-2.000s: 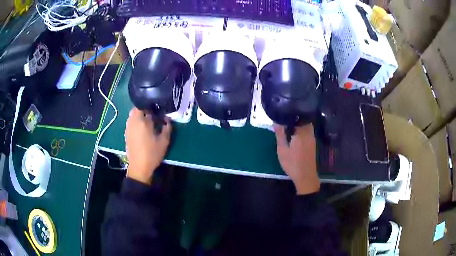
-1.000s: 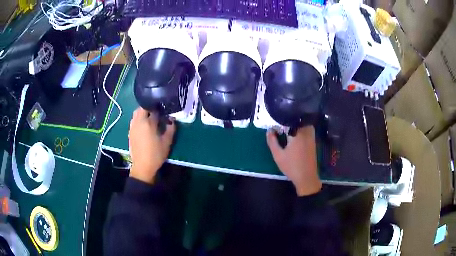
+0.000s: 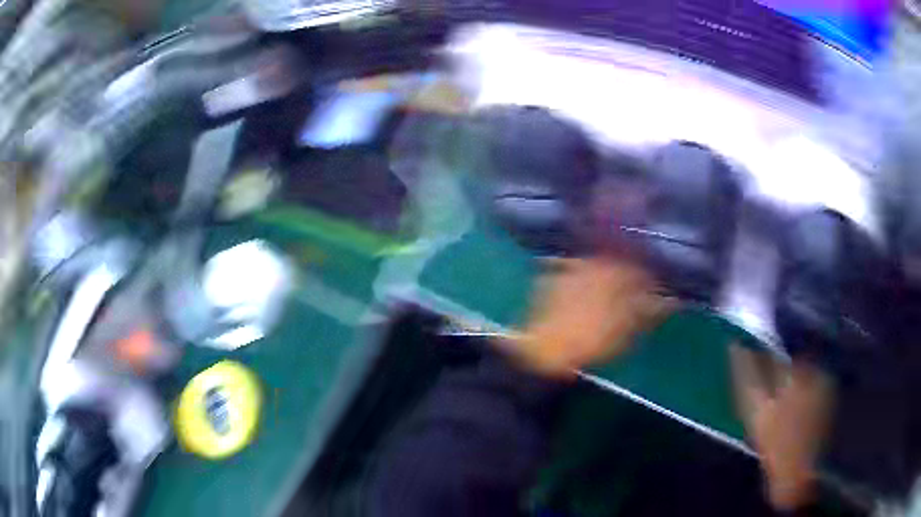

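Note:
The frame is strongly blurred. Three black camera balls stand in a row on the green bench (image 3: 697, 364): the left ball (image 3: 530, 167), the middle ball (image 3: 687, 197) and the right ball (image 3: 828, 273). My left hand (image 3: 596, 308) is over the bench in front of the left and middle balls. My right hand (image 3: 786, 414) is at the bench's front edge, below the right ball. The blur hides the fingers of both hands and whether they touch or hold anything.
White boxes (image 3: 566, 66) stand behind the cameras, below a dark keyboard (image 3: 697, 35). On the left bench are a yellow tape roll (image 3: 219, 409) and a white label roll (image 3: 242, 288). A pale blue-white item (image 3: 348, 116) lies further back.
The view has swung left and tilted, so the cameras and both hands appear further right. My left hand now appears between the left and middle balls, no longer below the left one.

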